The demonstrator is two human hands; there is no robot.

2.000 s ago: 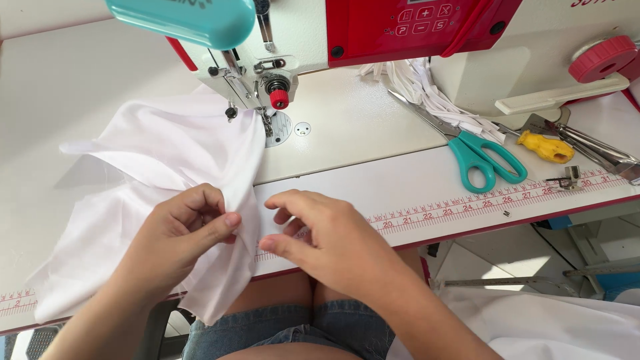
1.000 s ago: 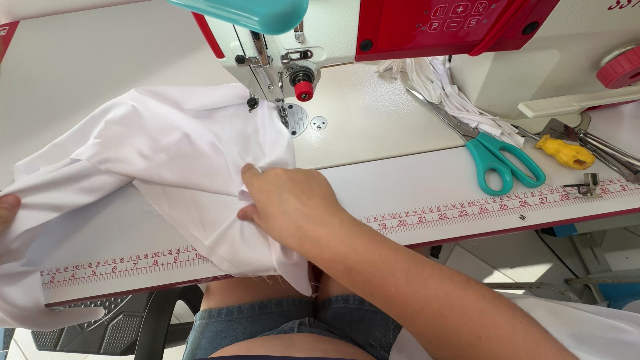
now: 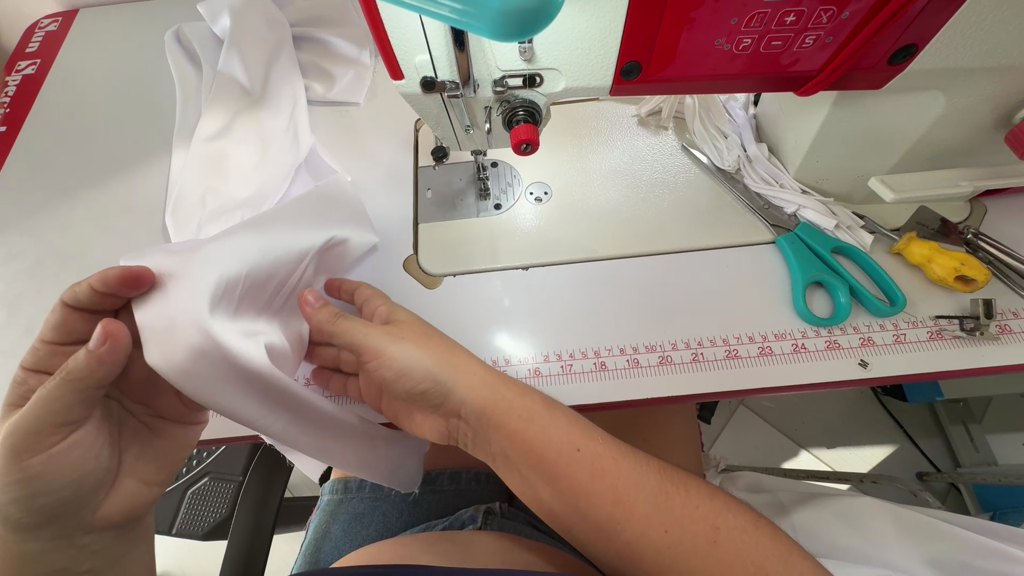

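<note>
White fabric point(image 3: 232, 304) lies loosely gathered over the left part of the sewing table, its lower end hanging past the front edge. At its left edge my left hand point(image 3: 104, 392) has the cloth against the fingers, the thumb lifted apart. My right hand point(image 3: 376, 352) touches the fabric's right side with thumb and fingers; how firmly it holds cannot be seen. Up and to the right, the presser foot point(image 3: 482, 180) of the sewing machine point(image 3: 560, 48) stands over the needle plate point(image 3: 460, 192) with no fabric under it.
Teal-handled scissors point(image 3: 816, 272) lie right of the machine bed, by a bundle of white fabric strips point(image 3: 752, 160). Farther right are a yellow-handled screwdriver point(image 3: 944, 260) and a loose metal presser foot point(image 3: 976, 320). A printed ruler point(image 3: 624, 364) runs along the front edge. More white cloth point(image 3: 864, 520) hangs lower right.
The white fabric has moved left, away from the presser foot. My left hand, at the left edge of view a second ago, is now at the cloth nearer my right hand.
</note>
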